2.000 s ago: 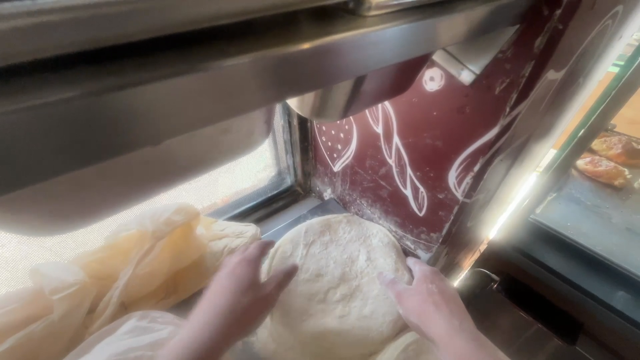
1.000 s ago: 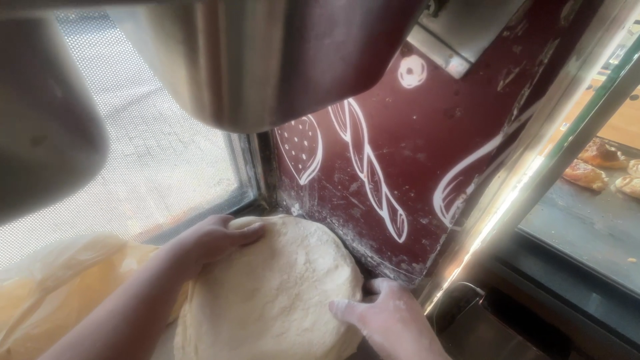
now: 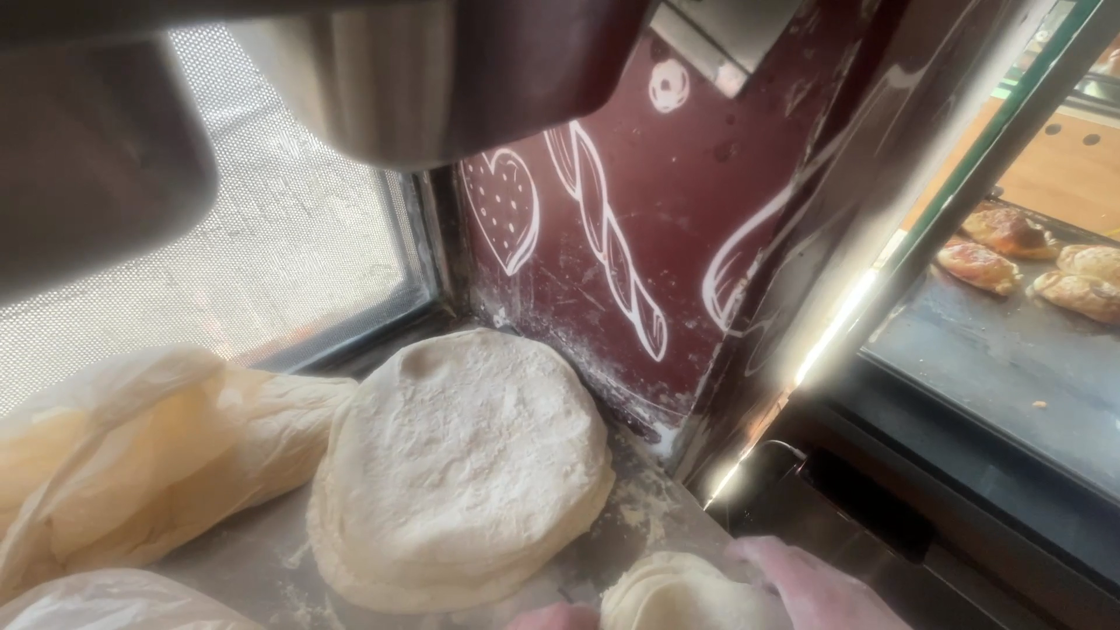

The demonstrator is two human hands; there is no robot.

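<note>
A broad stack of flat, floured dough rounds (image 3: 472, 472) lies on the work surface, with neither hand on it. Below and to its right is a smaller, folded-looking piece of dough (image 3: 687, 595), cut off by the bottom edge. My right hand (image 3: 814, 582) is against the right side of this smaller piece, its fingers partly in view. Of my left hand (image 3: 556, 617) only a blurred bit of fingers shows, close to the piece's left side; its grip is hidden.
Plastic bags (image 3: 157, 446) with pale contents lie at left. Metal containers (image 3: 385, 79) hang low overhead. A dark red panel (image 3: 630, 227) with white drawings, its foot floury, stands behind the dough. At right, pastries (image 3: 980, 267) sit on a tray behind a glass edge.
Both hands have let go of the large dough stack, which they held at its sides in the earlier frames. They are now lower, by the smaller dough piece.
</note>
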